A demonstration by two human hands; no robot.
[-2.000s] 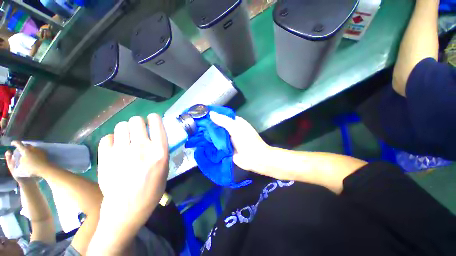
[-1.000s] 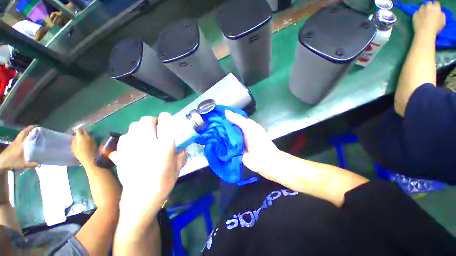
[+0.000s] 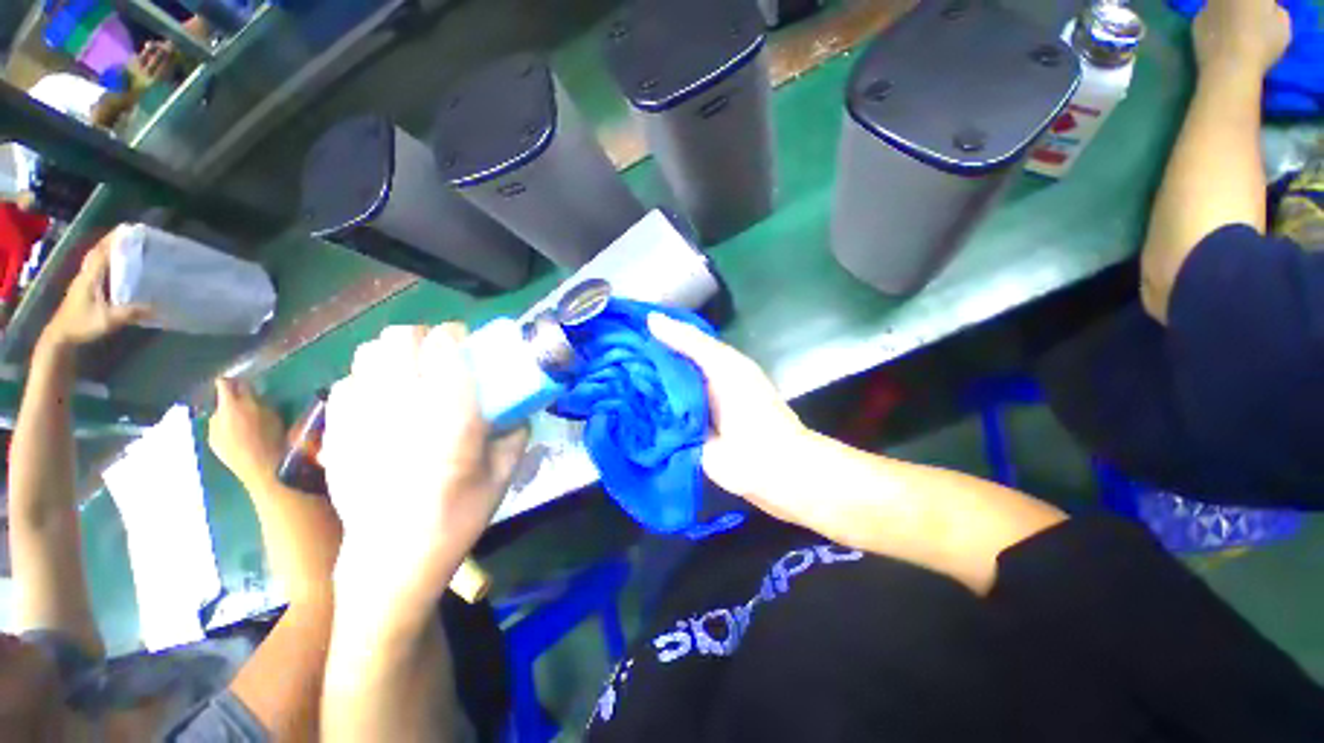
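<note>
My left hand [image 3: 414,450] grips a small light-blue bottle [image 3: 511,372], tilted on its side. Its metal top has a round lid flipped open and touches or nearly touches the crumpled blue cloth [image 3: 639,414]. My right hand [image 3: 738,404] holds the cloth, with the fingers partly hidden behind it. A grey speaker [image 3: 633,270] lies on its side on the green bench just beyond the bottle and cloth, partly hidden by them. Whether liquid is flowing cannot be seen.
Several grey speakers [image 3: 929,145] stand beyond with dark ends up. A white bottle with red marks [image 3: 1072,116] is at the right, near a neighbour's arm [image 3: 1217,160]. At the left another person holds a whitish-wrapped speaker [image 3: 192,279] near white sheets [image 3: 163,530]. A dark mallet head [image 3: 305,443] shows.
My hands stay together with bottle and cloth, now slightly right of their place two seconds ago. The left neighbour's wrapped speaker has moved up and away across the bench.
</note>
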